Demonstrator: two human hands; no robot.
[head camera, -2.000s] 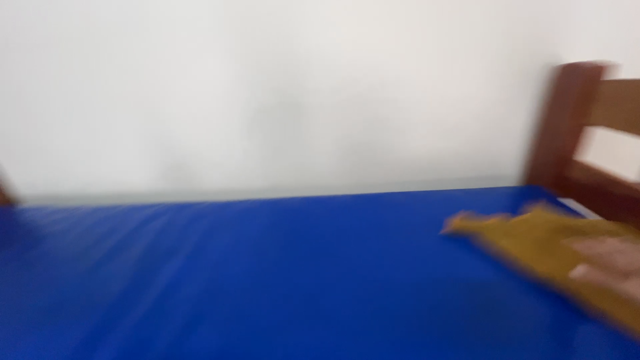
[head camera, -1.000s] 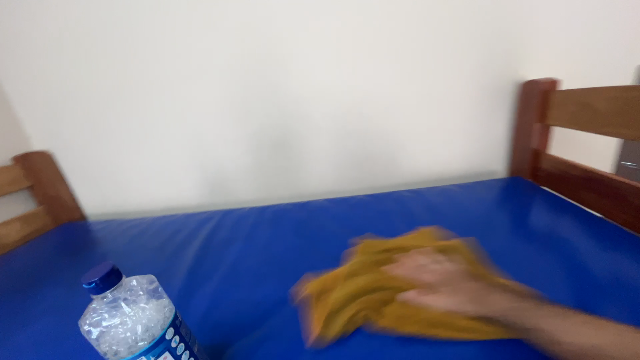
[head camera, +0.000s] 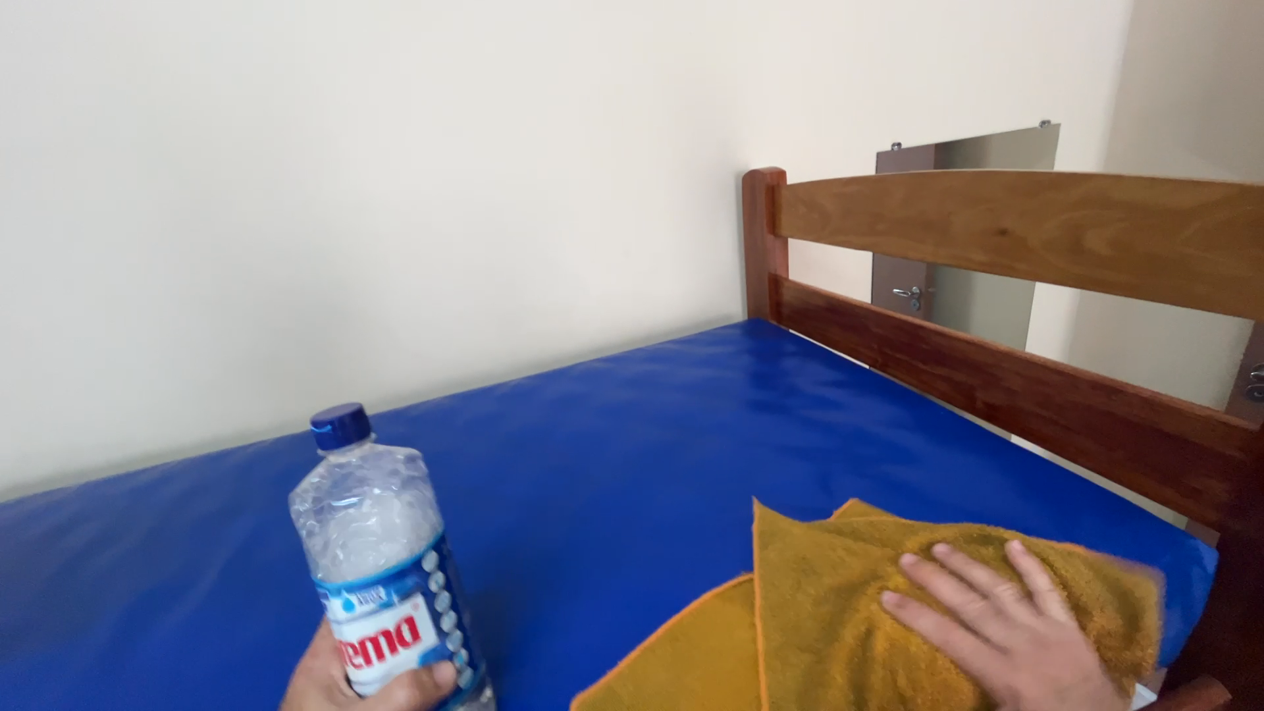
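At the lower left of the head view, my left hand (head camera: 370, 676) is closed around a clear plastic bottle (head camera: 370, 513) with a dark blue cap and a blue and white label. Clear liquid or froth shows inside. My right hand (head camera: 1007, 632) lies flat, palm down, on a mustard-yellow cloth (head camera: 820, 592) with orange edging, at the lower right. The cloth is spread with folds over the blue mattress (head camera: 592, 444), near its right-hand end. My right thumb is not plainly visible.
A wooden bed end with an upper rail (head camera: 1017, 222), a lower rail (head camera: 997, 380) and a post (head camera: 765, 242) borders the mattress on the right. A pale wall (head camera: 395, 197) runs along the far side. Behind the rails, a mirror (head camera: 987, 306) shows a door with a handle.
The view has swung right, toward the bed end. My right hand and the cloth have moved nearer to that end. My left hand now shows on the bottle, which one second ago showed without it.
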